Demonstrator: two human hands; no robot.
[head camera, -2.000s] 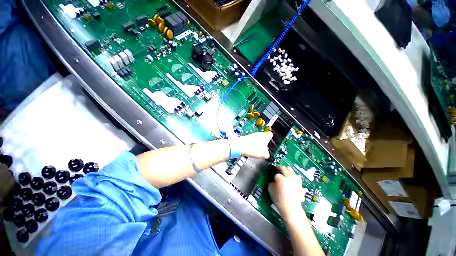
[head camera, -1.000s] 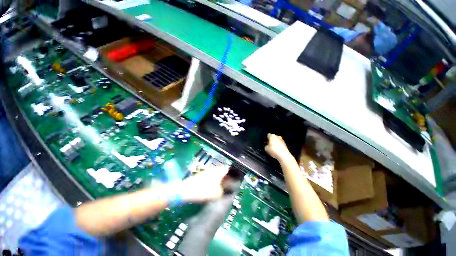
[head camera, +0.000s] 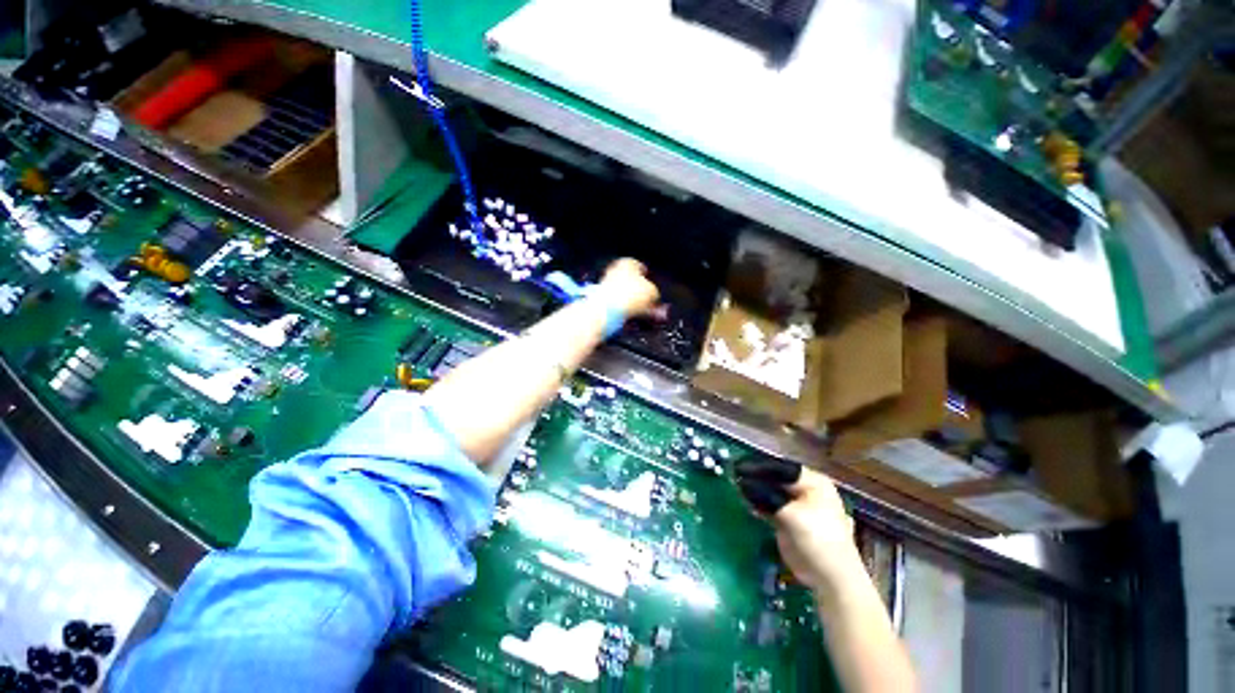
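My left hand (head camera: 629, 294), with a light blue strap on its wrist, reaches into the black bin (head camera: 582, 190), right of a pile of small white parts (head camera: 504, 241). Its fingertips are hard to make out, and I cannot tell whether they hold anything. My right hand (head camera: 815, 525) is over the right part of the green circuit board (head camera: 610, 454), holding black parts (head camera: 768, 482) at its fingertips. White patches and small components cover the board.
More green board (head camera: 291, 366) lies to the left. Open cardboard boxes (head camera: 867, 339) stand right of the bin. A shelf (head camera: 650, 81) runs above. A blue coiled cord (head camera: 454, 136) hangs into the bin. Black round parts (head camera: 61, 653) sit at lower left.
The view has shifted right. My left hand has moved from over the boards into the black bin. My right hand has left the bin and is over the board with black parts.
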